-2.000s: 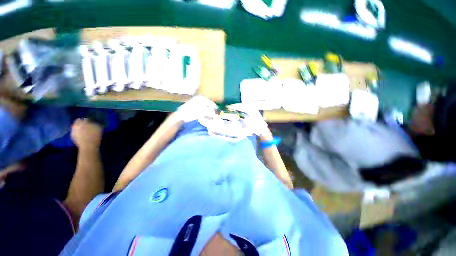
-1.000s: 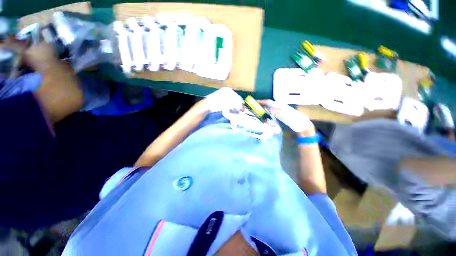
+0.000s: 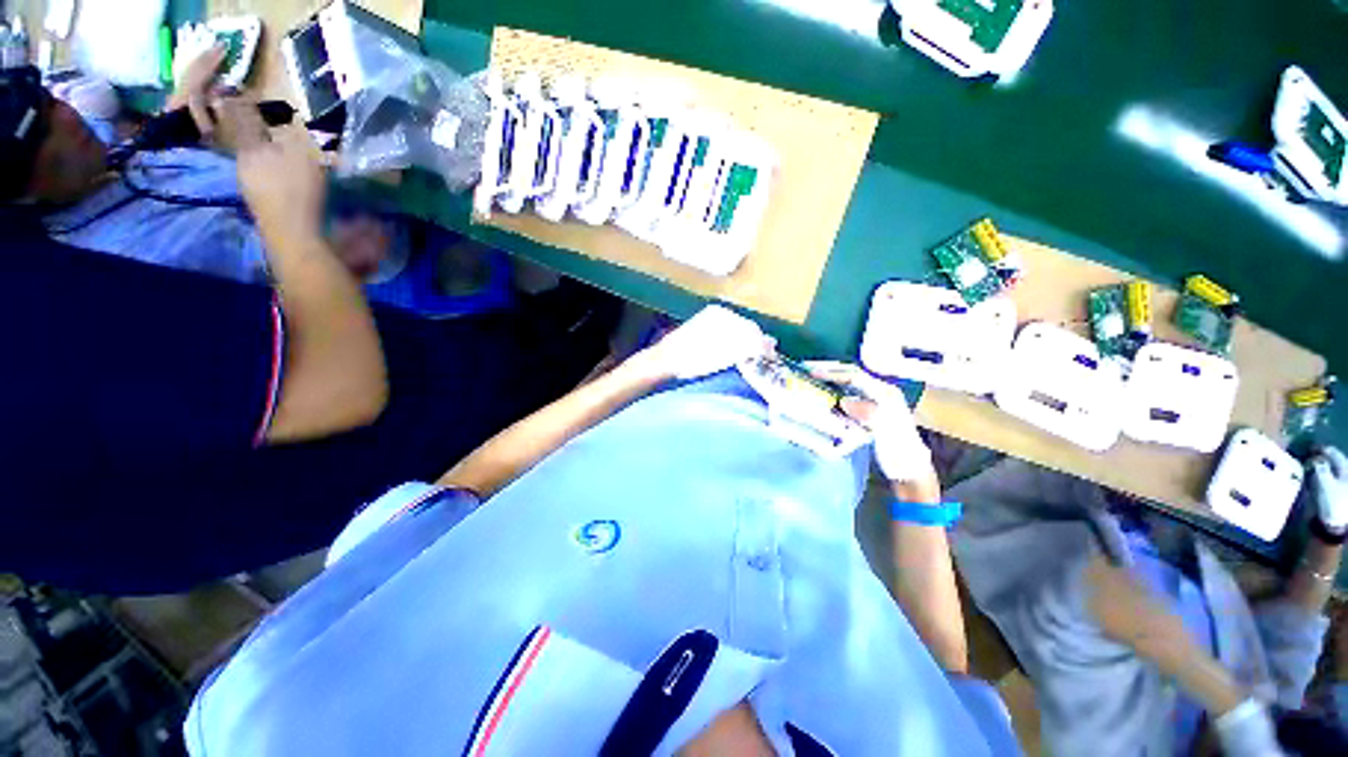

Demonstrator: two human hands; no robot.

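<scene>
A white housing shell (image 3: 803, 410) is held against my body below the line's edge. A circuit board (image 3: 822, 382) with a yellow part shows at its upper side; I cannot tell how far it sits in the shell. My left hand (image 3: 713, 343), in a white glove, grips the shell's left end. My right hand (image 3: 893, 429), in a white glove with a blue wristband, is at its right end, fingers over the board. The fingertips are partly hidden.
Fitted housings (image 3: 724, 200) lean in a row on a cardboard sheet (image 3: 828, 148) at left. Empty shells (image 3: 1057, 382) and circuit boards (image 3: 1119, 315) lie on cardboard at right. A crinkled plastic bag (image 3: 407, 111) is at upper left. People are on both sides. More housings (image 3: 968, 22) lie on the green surface.
The view has shifted and turned, so the scene sits further right and tilted. Both hands still hold the shell; the board's yellow part, raised one second ago, now shows lower and flatter.
</scene>
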